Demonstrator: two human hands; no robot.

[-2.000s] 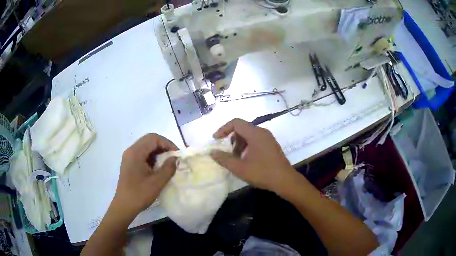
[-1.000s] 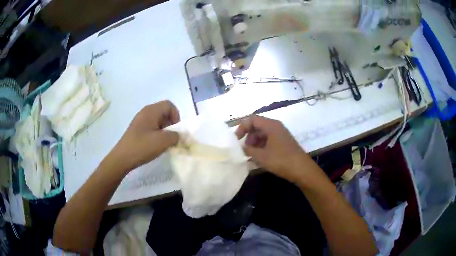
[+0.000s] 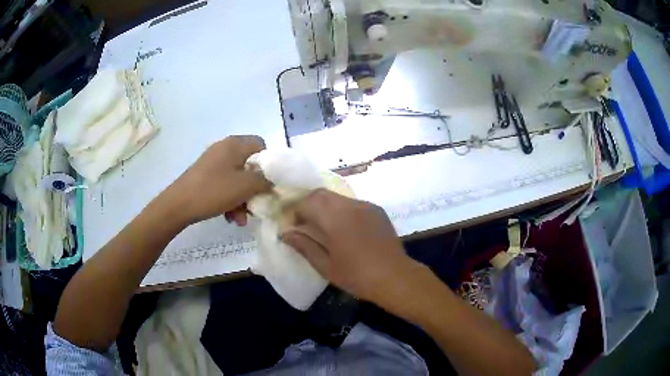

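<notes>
A cream fabric workpiece (image 3: 286, 272) is held over the table's front edge and hangs down toward my lap. My left hand (image 3: 228, 176) grips its upper left side, fingers partly hidden by the cloth. My right hand (image 3: 341, 235) pinches its folded, yellowish middle from the right, close to my left hand. The sewing machine head (image 3: 470, 37) stands behind, with its lit presser foot and needle area (image 3: 338, 106) above the metal plate (image 3: 303, 110). No cloth lies under the foot.
Stacked cream pieces (image 3: 110, 125) lie at the table's left, beside a teal basket (image 3: 73, 253) of cloth. Black thread snips (image 3: 520, 125) and slim tweezers (image 3: 404, 112) lie by the machine. Pale strips (image 3: 588, 154) hang at the right edge, near a blue tray (image 3: 643, 110) and whitish bin (image 3: 624, 279).
My right hand has moved left and inward over the cloth, close to my left hand. The workpiece, spread between both hands before, is now bunched and turned. The view has shifted slightly.
</notes>
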